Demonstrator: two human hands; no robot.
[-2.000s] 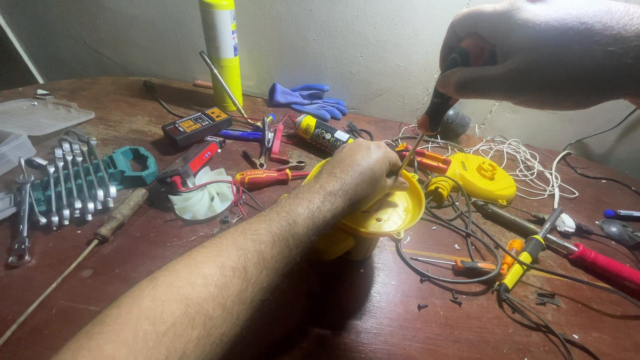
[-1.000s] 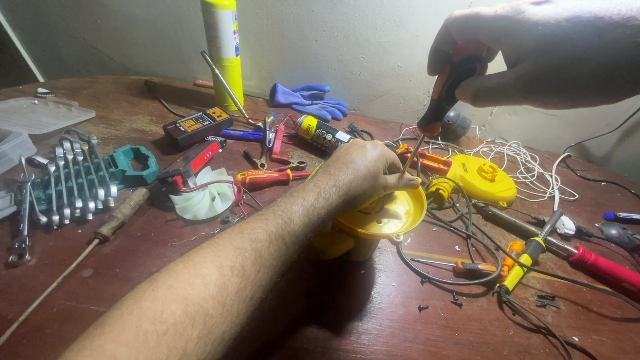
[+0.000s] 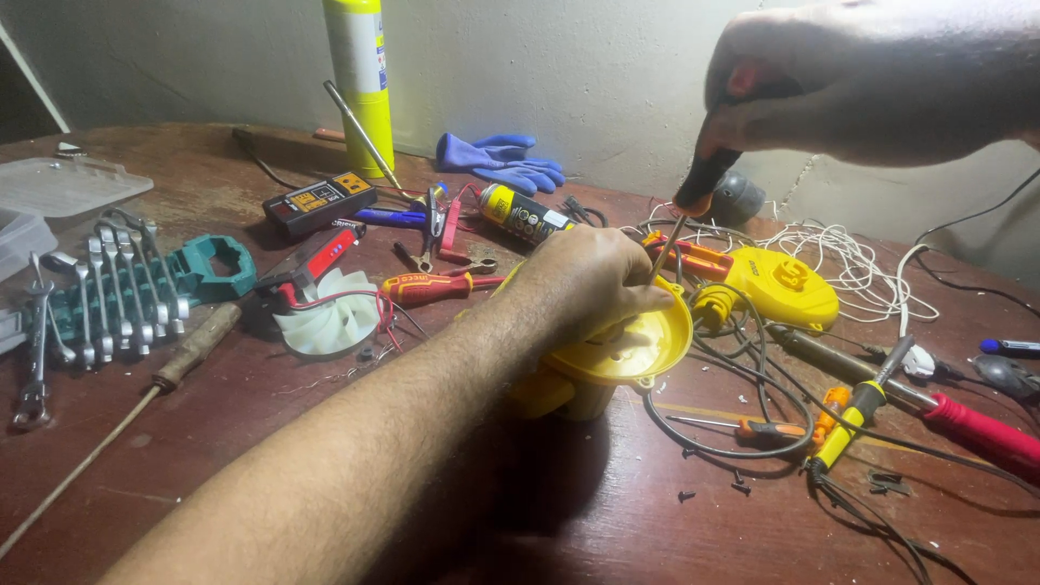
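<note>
My right hand (image 3: 780,89) is closed around the black and orange handle of a screwdriver (image 3: 699,183) at the upper right. Its shaft slants down to the far rim of a round yellow plastic housing (image 3: 666,345) near the middle. My left hand (image 3: 605,280) rests on that rim, thumb and fingers beside the shaft; it covers the tip and part of the housing's inside. Right of the housing lies a yellow plastic cover (image 3: 784,288). A white fan impeller (image 3: 329,317) sits to the left, near a red and yellow screwdriver (image 3: 431,287).
Combination wrenches (image 3: 106,284) stand in a green holder at left, by a wooden-handled rod (image 3: 195,345). Behind are a yellow gas cylinder (image 3: 361,97), blue gloves (image 3: 504,162) and a spray can (image 3: 520,213). Cables, soldering irons (image 3: 861,410) and loose screws (image 3: 739,487) lie at right.
My right hand has turned about the screwdriver's handle, and the handle leans differently. My left hand stays at the housing's rim.
</note>
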